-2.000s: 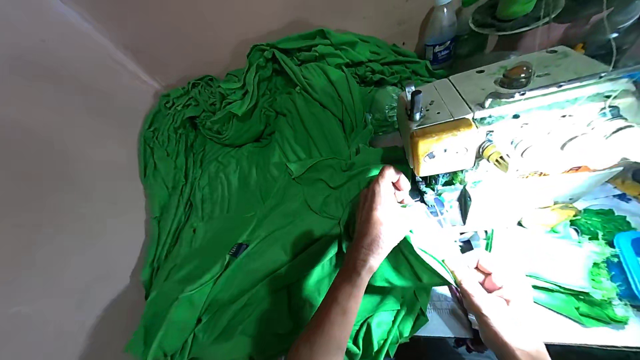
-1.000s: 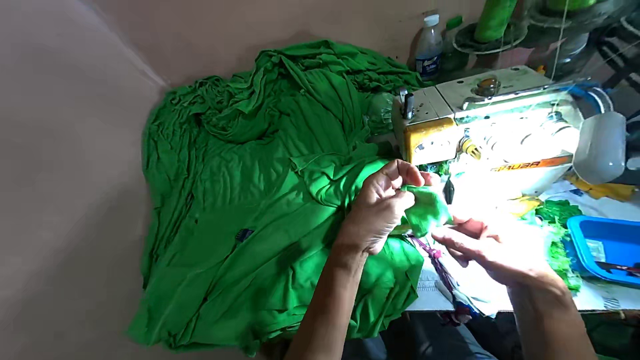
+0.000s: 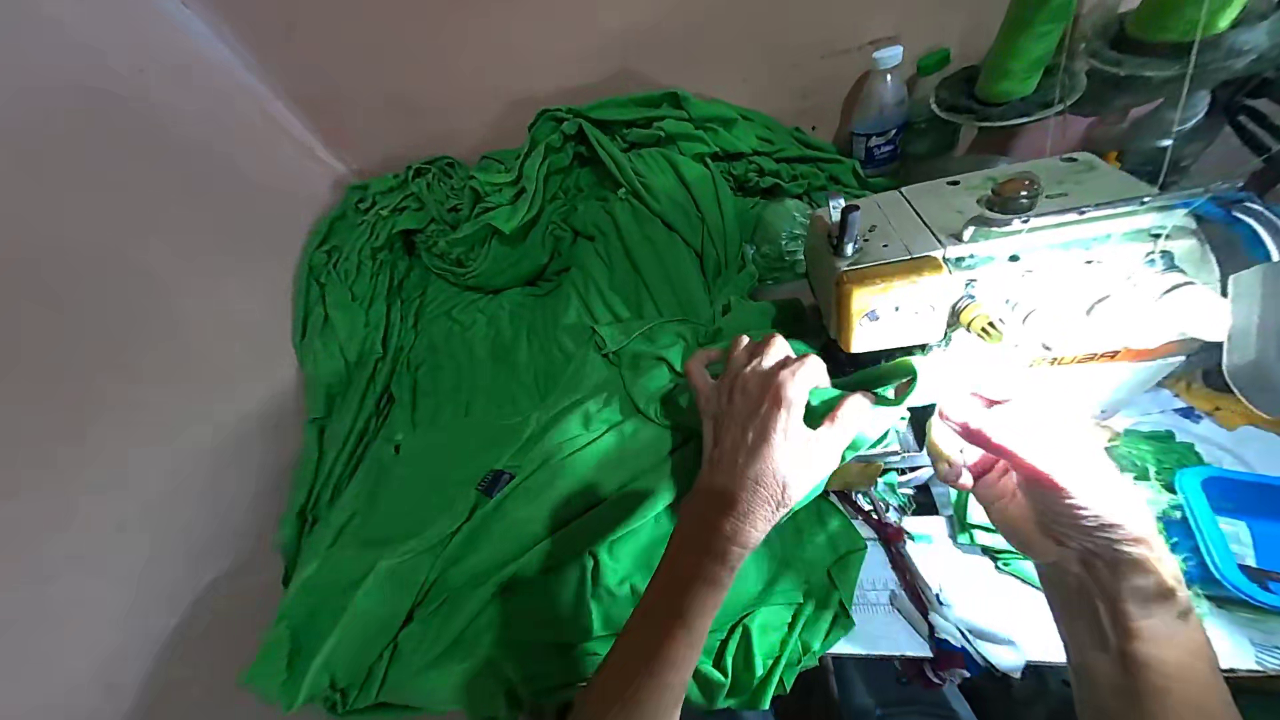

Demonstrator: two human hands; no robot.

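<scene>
A large heap of green knit fabric (image 3: 480, 370) covers the left and middle of the work surface, with a small dark label (image 3: 495, 483) on it. My left hand (image 3: 765, 425) grips a bunched part of this cloth just in front of the sewing machine (image 3: 1020, 290). My right hand (image 3: 1020, 470) is to its right, below the machine's arm, beside the cloth's edge; glare from the lamp hides its fingers in part, and whether it holds the cloth is unclear. The needle area is mostly hidden behind the cloth and hands.
Green thread cones (image 3: 1022, 50) stand on holders at the back right. Near them are a plastic bottle (image 3: 880, 112) and a green-capped bottle (image 3: 930, 105). A blue tray (image 3: 1200, 500) lies at the right edge, and fabric strips (image 3: 915, 580) hang at the front edge. A wall borders the left.
My left hand has turned palm-down over the cloth. My right hand has moved apart from the left; one second ago both were together at a bunched piece of green cloth.
</scene>
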